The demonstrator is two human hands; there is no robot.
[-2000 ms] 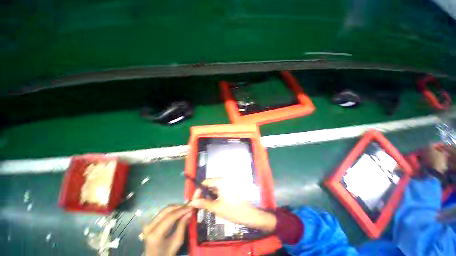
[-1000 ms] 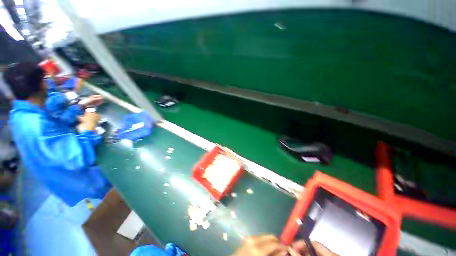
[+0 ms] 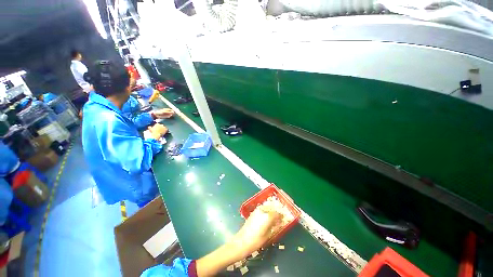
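Observation:
My left hand [image 3: 258, 230] reaches into the red parts bin [image 3: 292, 221], over the heaped cream pads [image 3: 277, 205]. Its fingertips are down among the pads, so I cannot tell whether they hold one. More small pads [image 3: 244, 269] lie scattered on the green bench beside and below the bin. At the bottom right edge, a corner of the orange-red foam tray [image 3: 397, 259] shows with a dark tablet part in it. My right hand is out of the picture.
A worker in a blue smock [image 3: 116, 143] is at the left beside a blue bin [image 3: 196, 145]. An open cardboard box [image 3: 132, 238] stands below the bench edge. A pale post [image 3: 199, 92] rises by the belt, which carries black curved items [image 3: 389, 224].
The view has swung left and up. My left hand has moved from the tablet tray to the red bin. The tray has slid to the bottom right edge and my right hand has left view.

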